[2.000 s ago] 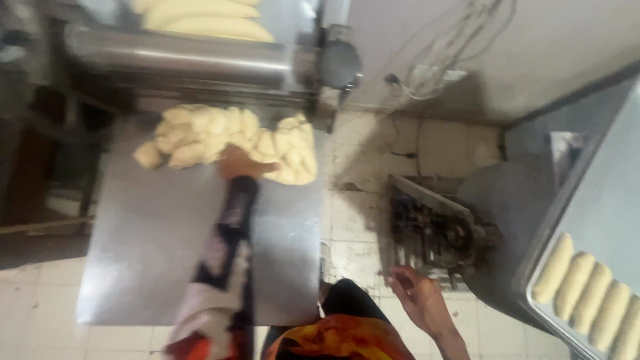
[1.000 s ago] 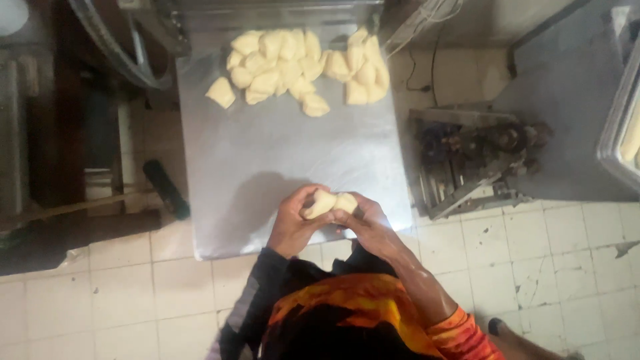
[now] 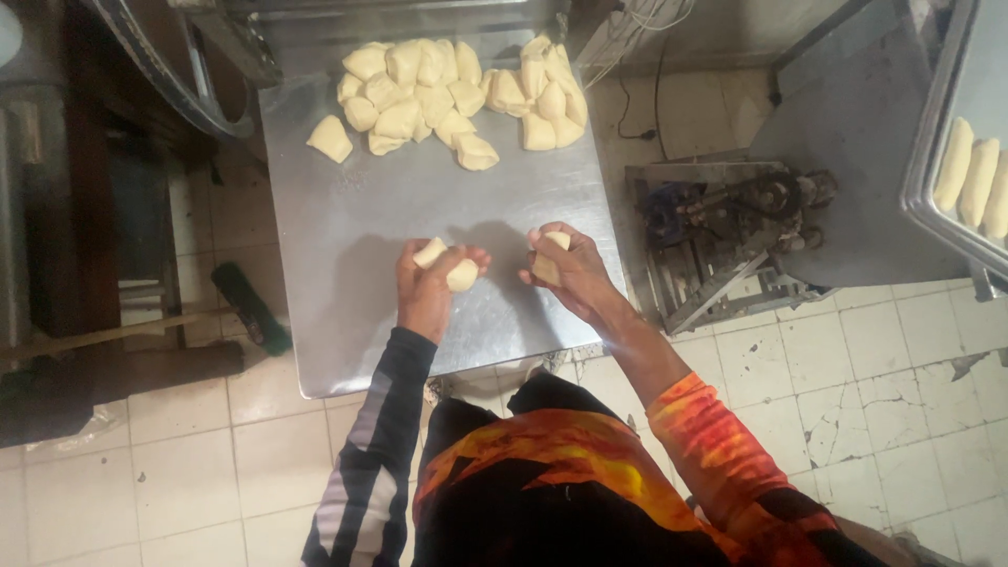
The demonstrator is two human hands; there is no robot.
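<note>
My left hand (image 3: 429,283) holds pale dough (image 3: 462,275) above the near part of a metal table (image 3: 346,331); the thumb lies across it, so whether it is one piece or two is unclear. To its right, my right hand (image 3: 575,272) grips another piece of dough (image 3: 546,268) between thumb and fingers. The hands are apart. Near the table's far edge lies a heap of cut dough pieces (image 3: 398,118), with a second cluster (image 3: 551,102) at its right. One single piece (image 3: 330,139) rests left of the heap.
At the right edge, a metal tray (image 3: 917,185) bears several dough rolls (image 3: 979,181). Below and left of it stands a motor in a metal frame (image 3: 724,209). A green-bristled broom (image 3: 250,309) is left of the table. A large wheel (image 3: 177,71) is at upper left.
The hands were together around dough one second ago; now they are apart, each with dough. Two seconds ago my left hand was at the heap. The view has shifted.
</note>
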